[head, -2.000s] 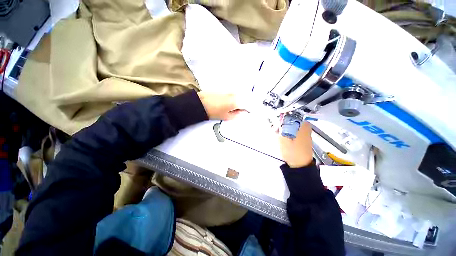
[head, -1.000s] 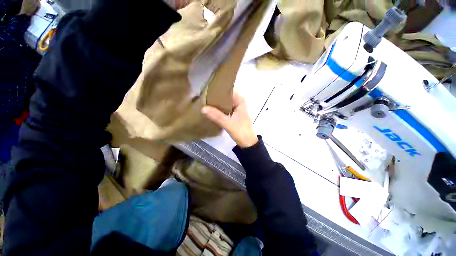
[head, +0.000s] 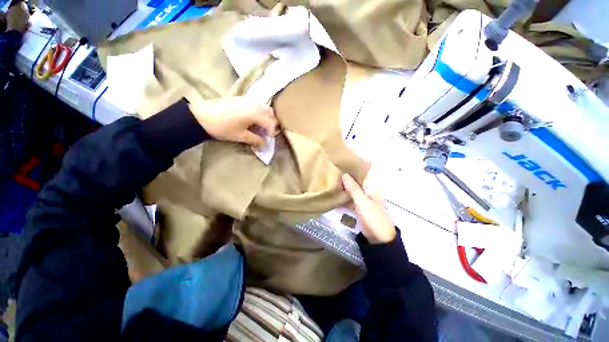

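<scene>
Khaki garment panels (head: 234, 180) lie left of the needle and hang over the table's front edge. A facing (head: 314, 100) shows tan, with a stiff white part (head: 270, 50) folded beside it. My left hand (head: 244, 120) pinches the cloth, with a small white piece poking out below the fingers. My right hand (head: 367, 207) holds the panel's right edge between thumb and fingers. The presser foot and needle (head: 417, 137) are to the right of the cloth, with no cloth seen under them.
The white JACK machine (head: 521, 120) stands at the right. Red and yellow pliers (head: 471, 260) lie under white labels (head: 491, 242), near a dark metal tool (head: 465, 188) and crumpled clear plastic (head: 547, 287). Red-yellow scissors (head: 53, 61) and another person's hand (head: 17, 17) are far left.
The cloth has left the needle area, been turned and spread at the left. My left hand came down onto it from the upper left. My right hand moved right along it.
</scene>
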